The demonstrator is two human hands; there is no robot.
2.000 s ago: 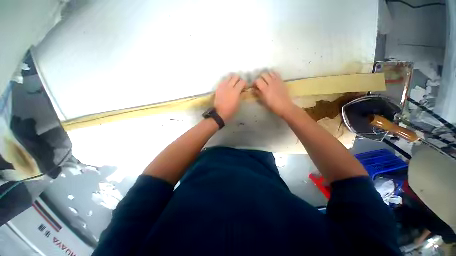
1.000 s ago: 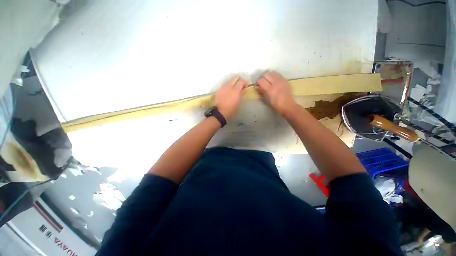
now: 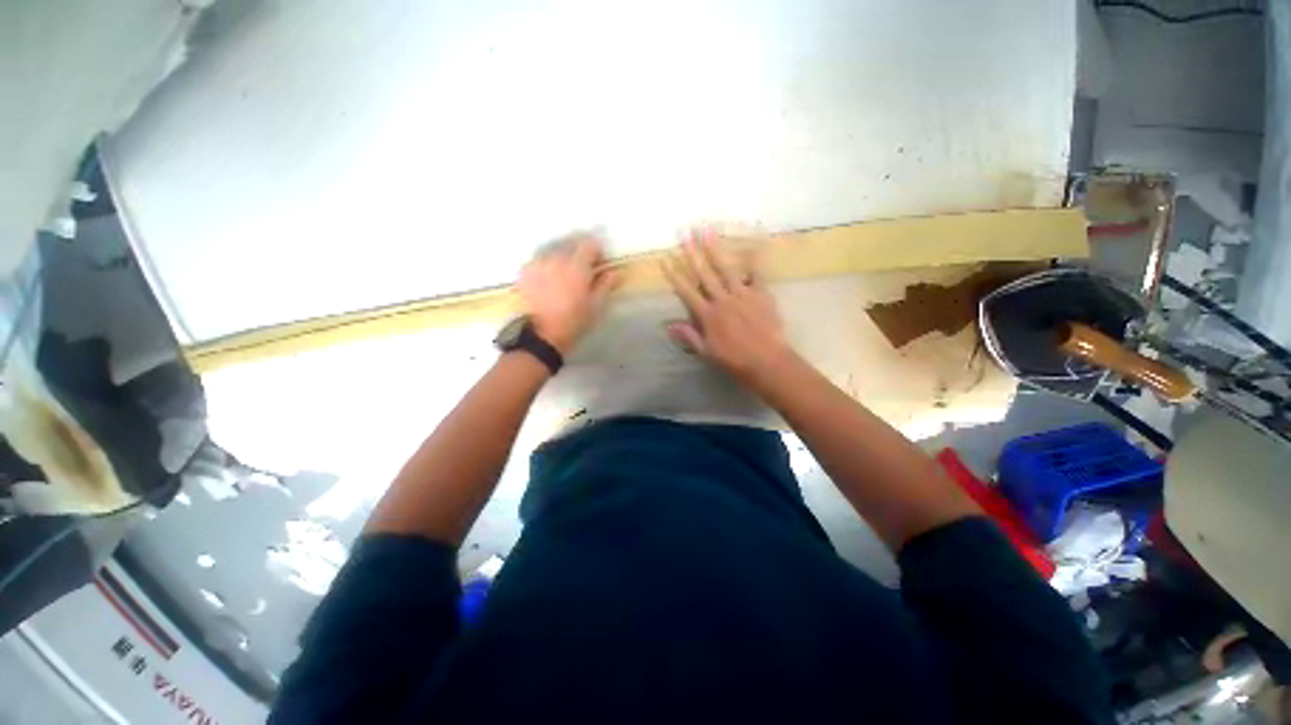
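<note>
A long, narrow yellow-tan fabric strip (image 3: pixel 920 247) lies across the white ironing table cover (image 3: pixel 566 113), from the left edge to the right edge. My left hand (image 3: pixel 564 290), with a dark watch at the wrist, is on the strip left of centre, fingers curled at its far edge; its grip is partly hidden. My right hand (image 3: pixel 725 305) lies on the strip just right of centre, fingers spread and pressing flat. The strip looks narrower left of my hands and wider to the right.
A dark iron (image 3: pixel 1062 329) with an orange-brown handle sits at the right edge beside a metal rest frame (image 3: pixel 1164 234). A brown scorch patch (image 3: pixel 927 309) is left of it. A blue basket (image 3: pixel 1079 475) and red stool (image 3: pixel 994 513) are below right. A person's hand shows lower right.
My left hand has moved left along the strip. My right hand has shifted slightly left and opened from a pinch to spread fingers. More of the red stool shows.
</note>
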